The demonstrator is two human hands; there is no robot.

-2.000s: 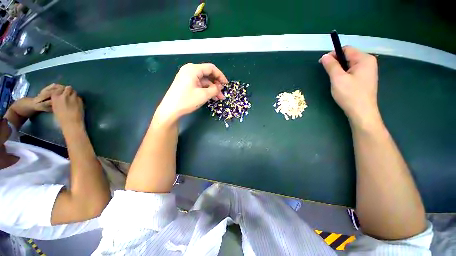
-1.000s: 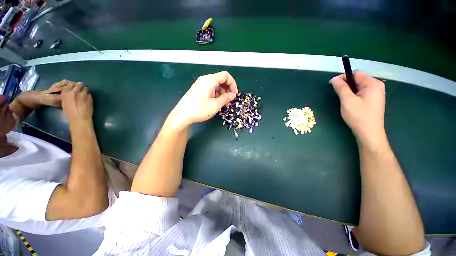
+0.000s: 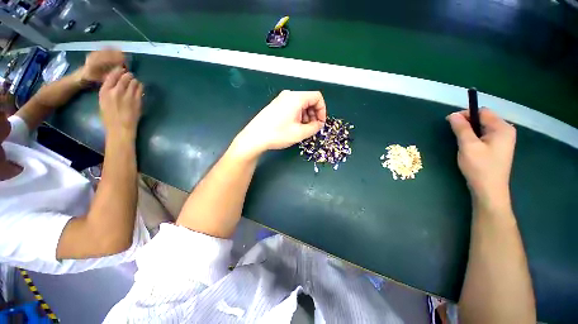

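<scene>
A loose pile of small dark purple-black components [image 3: 328, 147] with white and coppery bits lies on the dark green bench. My left hand [image 3: 298, 120] is at the pile's upper left edge, thumb and fingertips together; whether a piece is between them is too small to tell. A tight pile of small cream pieces [image 3: 402, 161] lies to the right of the dark pile. My right hand [image 3: 485, 142] is right of both piles near the pale rail and holds a slim black pen-like tool [image 3: 473, 112] upright.
Beyond the pale rail [image 3: 355, 77], a device housing [image 3: 277, 38] with a yellow block at its top lies on the green surface. A person sits at my left with both hands [image 3: 120, 95] over the bench. Plastic bags [image 3: 56, 67] lie at the far left.
The camera view has shifted, so the piles and my hands appear further right. My left hand stays at the dark pile and my right hand still holds the black tool. The neighbour's hands have moved apart.
</scene>
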